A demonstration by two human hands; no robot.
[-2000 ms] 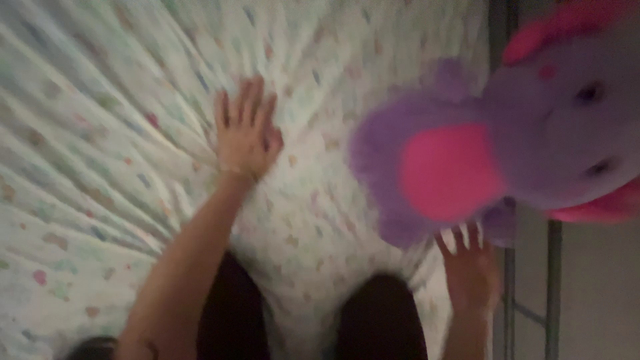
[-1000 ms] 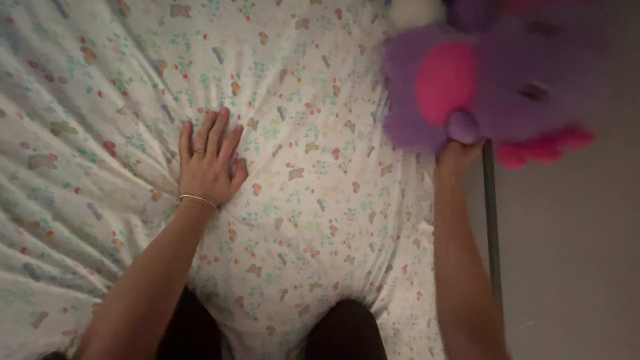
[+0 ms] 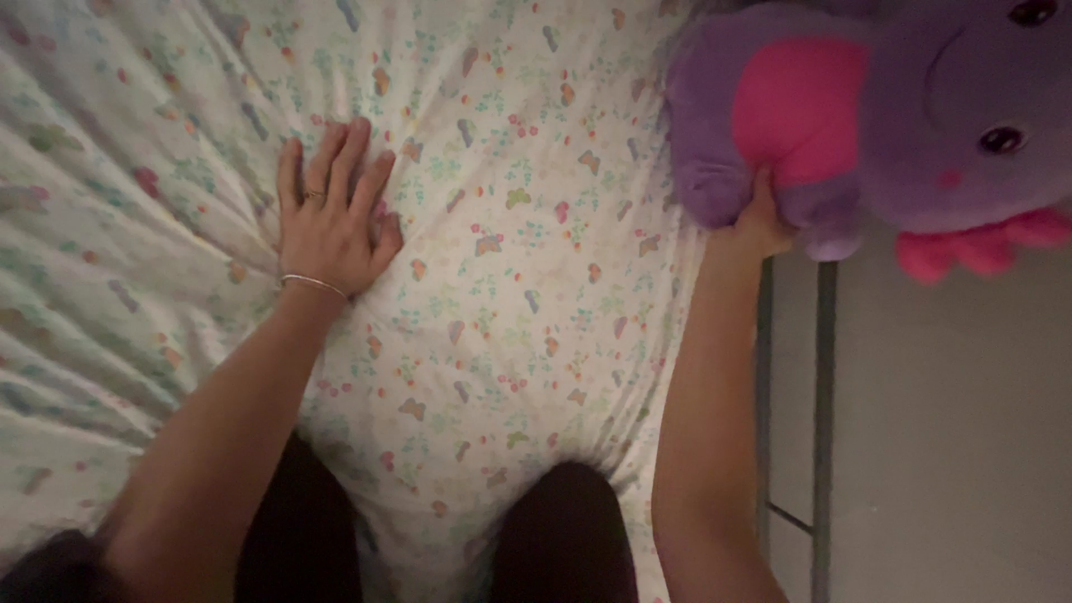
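Note:
My left hand (image 3: 335, 209), with a ring and a thin bracelet, lies palm down with fingers apart on a white fitted sheet (image 3: 502, 335) printed with butterflies and flowers. At the upper right is a purple plush toy (image 3: 720, 92) with a pink belly, dark eyes and pink frills, lying sideways. My right hand (image 3: 764, 219) grips the toy's lower side, its thumb pressed against the belly; the other fingers are hidden beneath the toy.
My knees (image 3: 565, 528) in dark clothing rest on the bed at the bottom. Dark metal bars of a bed frame (image 3: 826, 419) run along the sheet's right edge, beside a grey surface (image 3: 955, 435).
Two seconds ago my right hand had its fingers spread by the toy's lower end; since then it has taken hold of the toy. My left hand still rests on the sheet.

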